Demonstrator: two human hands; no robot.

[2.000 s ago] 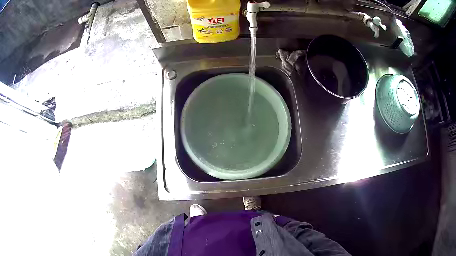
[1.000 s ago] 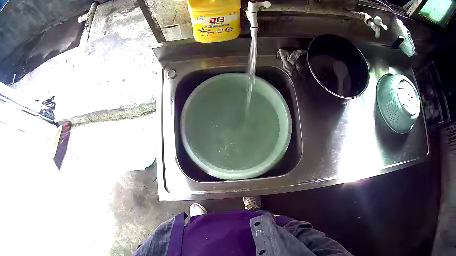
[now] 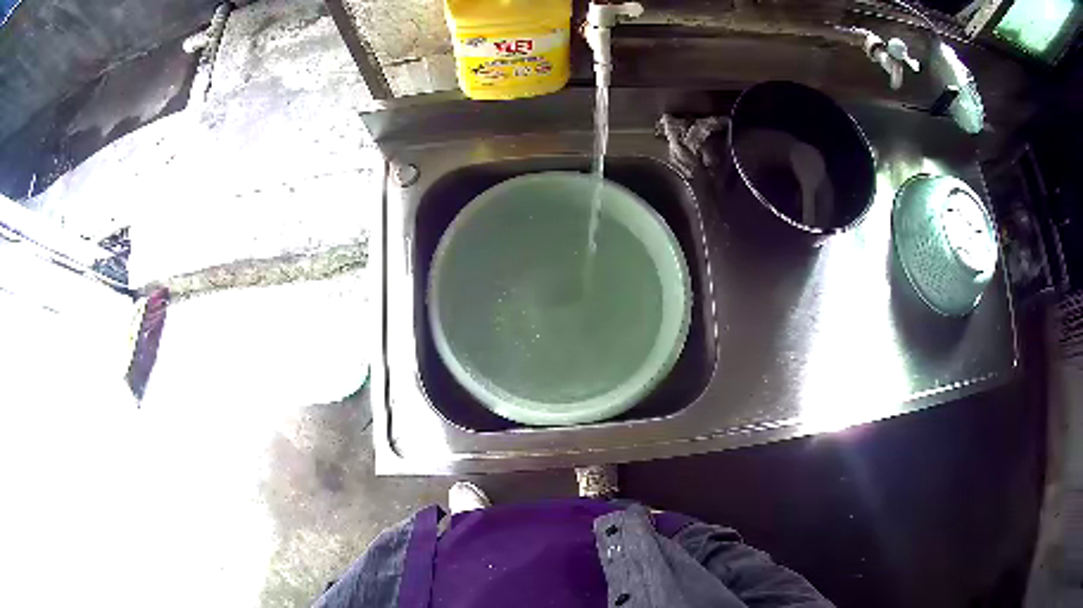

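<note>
A large round pale green basin (image 3: 442,297) sits in the stainless steel sink (image 3: 546,448) in front of me. Water runs from the white tap (image 3: 601,43) at the back into the basin, which holds clear water. Neither of my hands is in view; only my grey sleeves and purple apron show at the bottom edge.
A yellow detergent jug (image 3: 513,50) stands behind the sink. On the drainboard to the right are a crumpled cloth (image 3: 689,140), a dark round pot (image 3: 774,160) and a green colander (image 3: 938,244). A second white tap (image 3: 893,55) is at the back right. My shoes show below the sink.
</note>
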